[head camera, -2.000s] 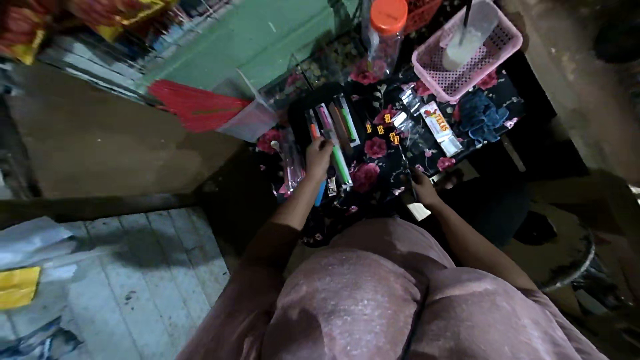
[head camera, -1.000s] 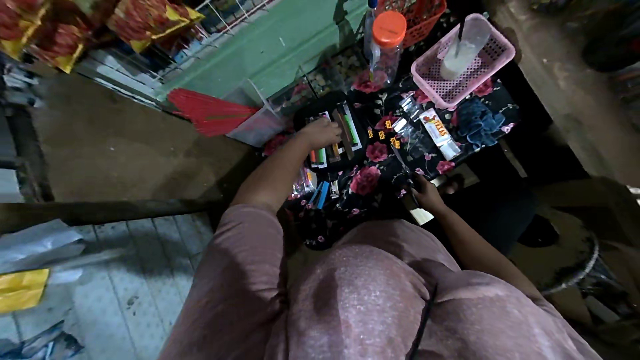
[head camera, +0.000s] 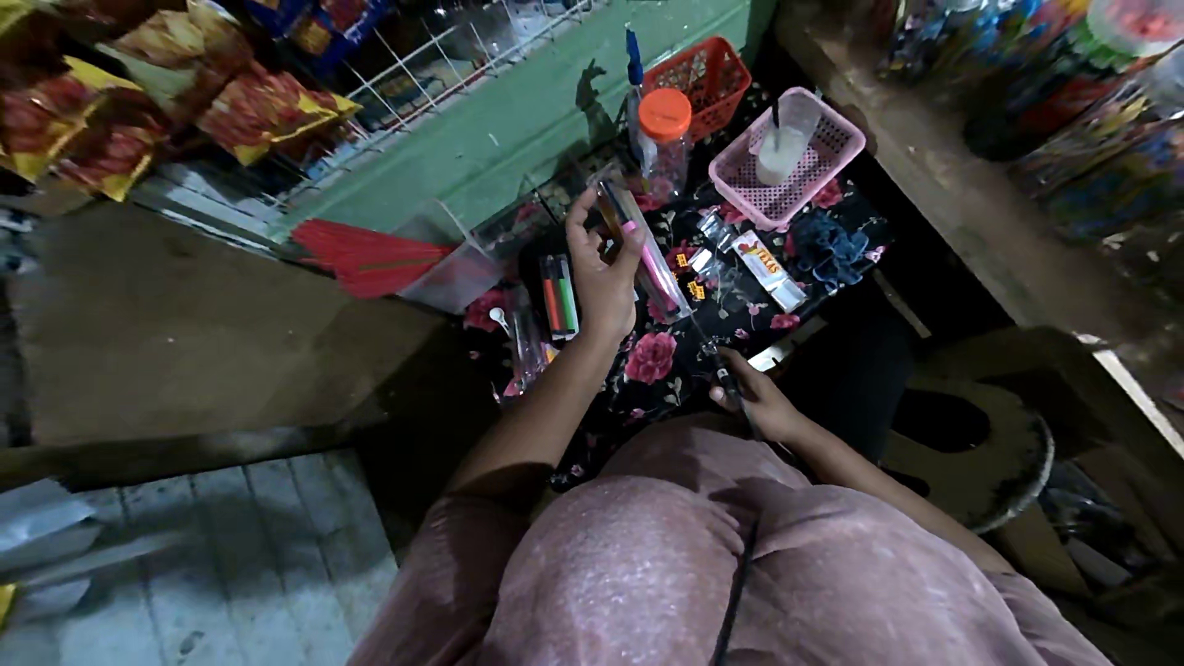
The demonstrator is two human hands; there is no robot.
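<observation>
My left hand (head camera: pixel 603 268) grips a long clear plastic packet (head camera: pixel 647 254) with a pink stick-like item in it, tilted over the flowered tablecloth (head camera: pixel 652 356). In my right hand (head camera: pixel 754 398), near the table's front edge, is a slim dark tool (head camera: pixel 728 377); its thin tip lies close to the packet's lower end, and I cannot tell whether they touch. Left of my left hand lies a pack with orange and green items (head camera: pixel 559 298). A white box bearing writing (head camera: pixel 768 268) and a dark blue cloth scrunchie (head camera: pixel 828 248) lie to the right.
Behind stand a clear jar with an orange lid (head camera: pixel 665 139), a red plastic basket (head camera: pixel 703 85) and a pink basket (head camera: pixel 726 190) holding a cup (head camera: pixel 783 153). A clear container with red items (head camera: pixel 453 277) is at the left. Snack bags (head camera: pixel 268 111) hang by a wire rack.
My left hand, over the row of packs a second ago, is now raised with the long packet in it. My right hand stays near the table's front edge.
</observation>
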